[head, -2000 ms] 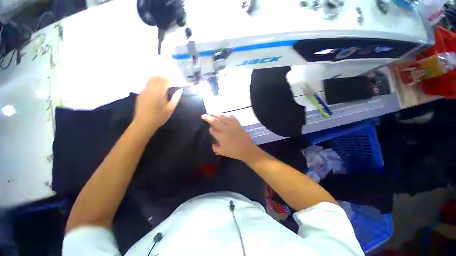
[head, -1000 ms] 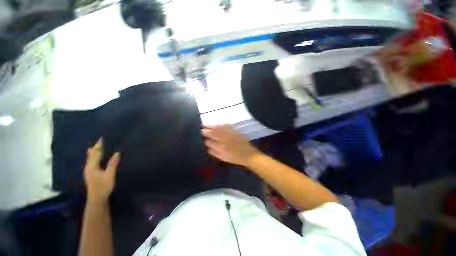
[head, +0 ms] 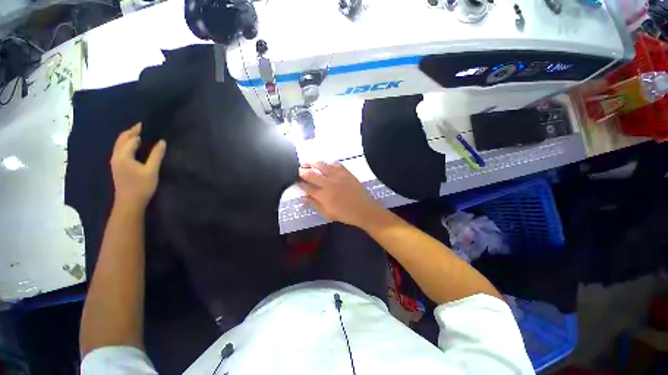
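Note:
A large black garment panel (head: 212, 168) lies left of the needle and hangs over the table's front edge towards my lap. Its right edge runs under or beside the presser foot (head: 297, 132); glare hides the exact contact. My left hand (head: 137, 165) rests on the panel's left part, fingers apart. My right hand (head: 333, 192) is just in front of the needle, fingertips at the panel's right edge; whether they pinch or only press it is unclear. The white sewing machine (head: 381, 73) stands behind.
A curved black piece (head: 403, 146) lies right of the needle, with a slim yellow-green and blue tool (head: 467, 152) and a flat black rectangle (head: 508, 129) beyond. A red tray (head: 648, 88) with a bottle is far right. A blue basket (head: 526, 212) sits below the table edge.
The panel has moved away from me along the table, its far edge now left of the machine head. My left hand went from near the needle to the panel's left, then farther forward. My right hand stayed nearby.

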